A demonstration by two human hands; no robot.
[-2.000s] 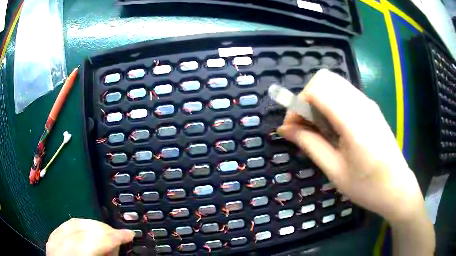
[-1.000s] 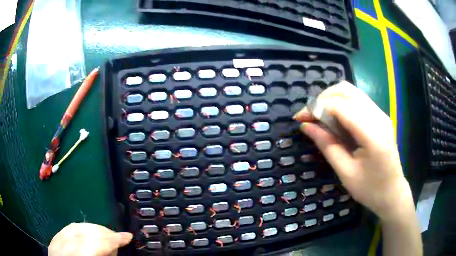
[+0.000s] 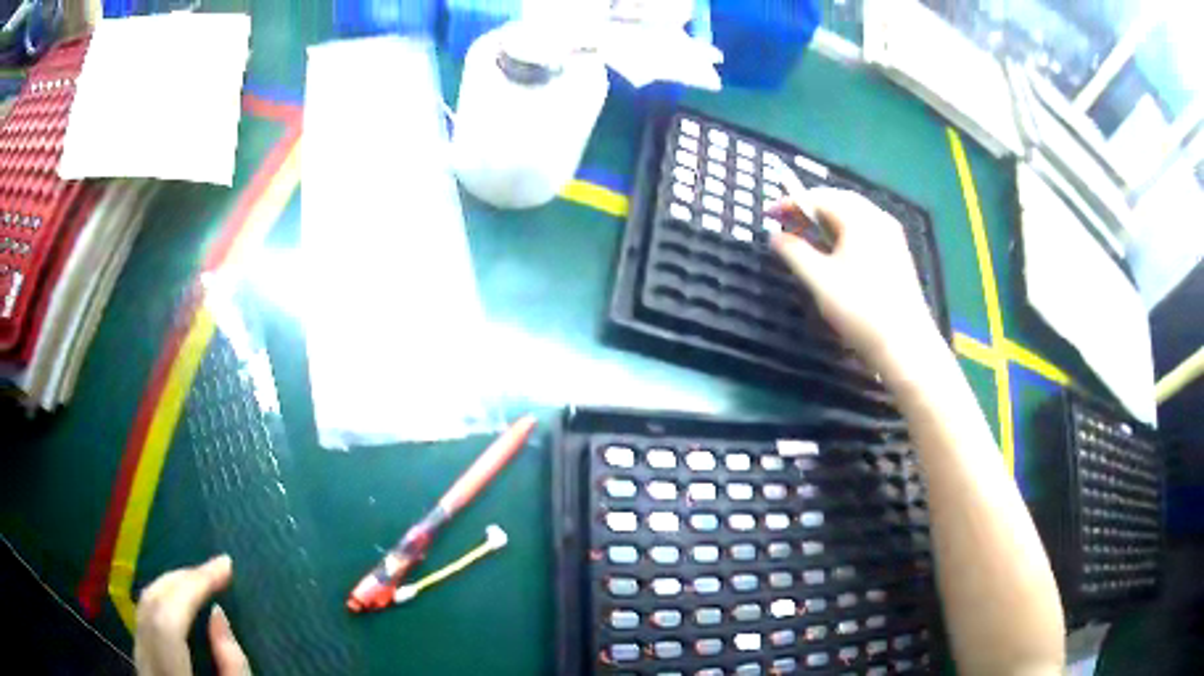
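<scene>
The near black tray [image 3: 570,555] holds rows of small silver oblong parts with thin red wires. The far black tray [image 3: 634,284] has similar pale parts in its upper left pockets; several pockets nearer me are empty. My right hand [image 3: 845,258] is over the far tray, closed around slim, blurred tweezers [image 3: 796,178]; whether the tips hold a part cannot be told. My forearm hides part of both trays. My left hand [image 3: 185,621] is at the lower left edge, partly cut off, fingers apart and empty, beside the clear die-cut sheet [image 3: 238,456].
An orange-red pen [image 3: 456,502] and a swab [image 3: 449,564] lie left of the near tray. Beyond are a white sheet [image 3: 383,251] and white bottle [image 3: 528,119]. A red tray [image 3: 33,172] on stacked papers is at left, another black tray [image 3: 1116,502] at right.
The view has shifted towards the far tray and left side. My right hand has moved from the near tray to the far one. My left hand has left the near tray's edge.
</scene>
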